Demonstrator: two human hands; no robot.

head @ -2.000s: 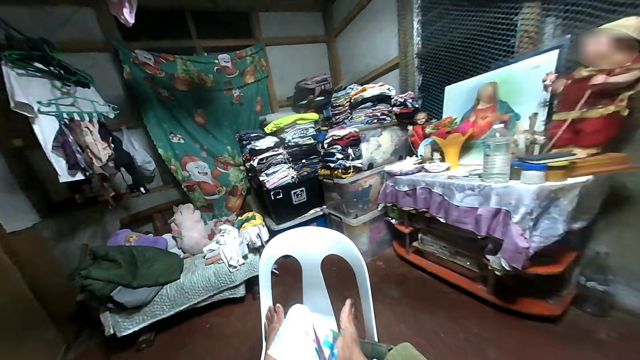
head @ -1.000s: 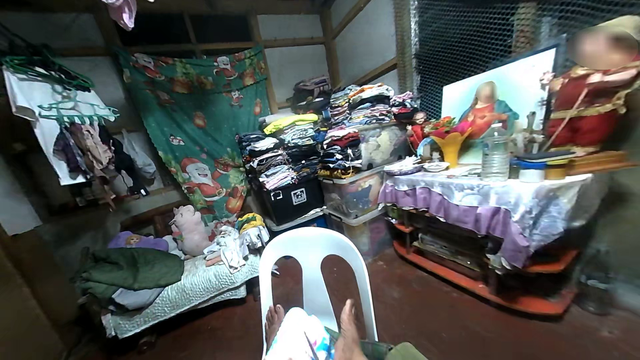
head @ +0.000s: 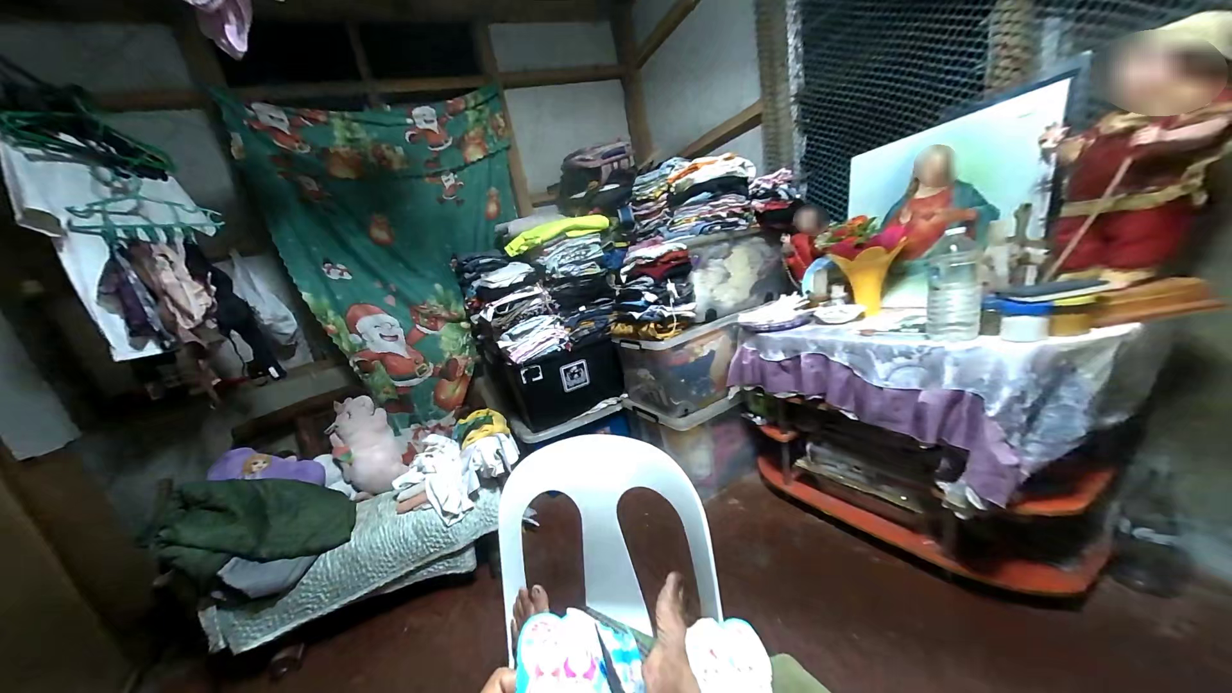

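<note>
A white plastic chair (head: 606,472) stands in front of me, with my bare feet (head: 671,626) propped at its seat. Between and over the feet lies a white item with pink and blue patterns (head: 558,654), perhaps cloth; a dark narrow strip (head: 608,654) crosses it. A similar white patterned piece (head: 730,656) is right of the right foot. Part of my left hand (head: 499,680) shows at the bottom edge, beside the left patterned item; its grip is mostly cut off. My right hand cannot be made out.
A low bed (head: 385,539) with a green garment (head: 260,515) and a pink plush toy (head: 371,448) is at left. Folded clothes (head: 568,260) are stacked on storage bins (head: 683,375). At right, a cloth-covered table (head: 905,361) holds a water bottle (head: 953,289) and a yellow vase (head: 866,279).
Part of my left hand has come into view at the bottom edge. A white patterned piece now shows right of the right foot, where the earlier frames show none.
</note>
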